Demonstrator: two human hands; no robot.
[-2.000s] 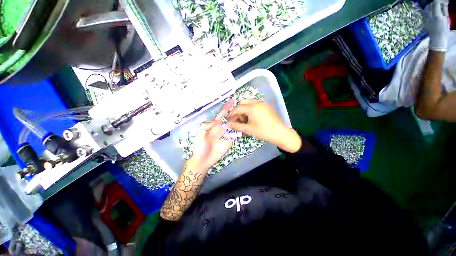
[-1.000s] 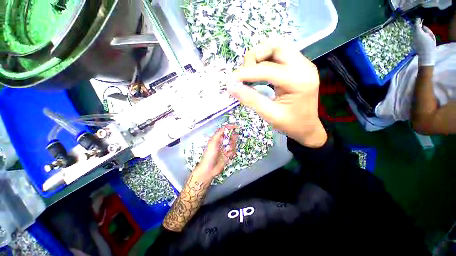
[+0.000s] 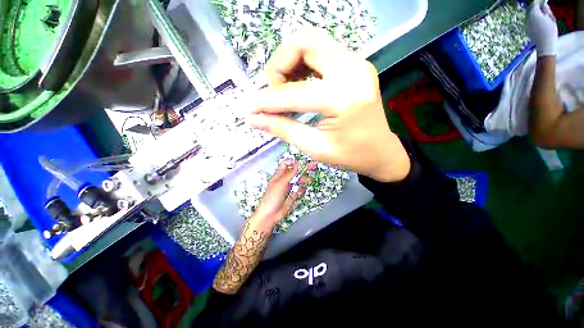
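My right hand point(image 3: 333, 106) is raised over the bright metal fixture point(image 3: 224, 122), its thumb and index fingertips close together at the fixture's right part. Glare hides whether a part is between them. My left hand point(image 3: 282, 192), with the tattooed forearm, is low over the near bin point(image 3: 307, 240), palm up and fingers curled. Small whitish parts seem to lie at its fingertips. The near bin holds many small white-green parts point(image 3: 330, 189).
A steel bowl feeder point(image 3: 96, 70) and narrow rail point(image 3: 182, 48) stand upper left. The far bin point(image 3: 400, 19) lies beyond the fixture. Black air fittings point(image 3: 93, 195) are at left. A person's white-gloved hand point(image 3: 542, 29) is by a blue crate point(image 3: 474, 64) at right.
Since two seconds ago, my right hand has left my left hand and risen to the fixture. In the last second the view has shifted slightly, with my right fingertips still at the fixture.
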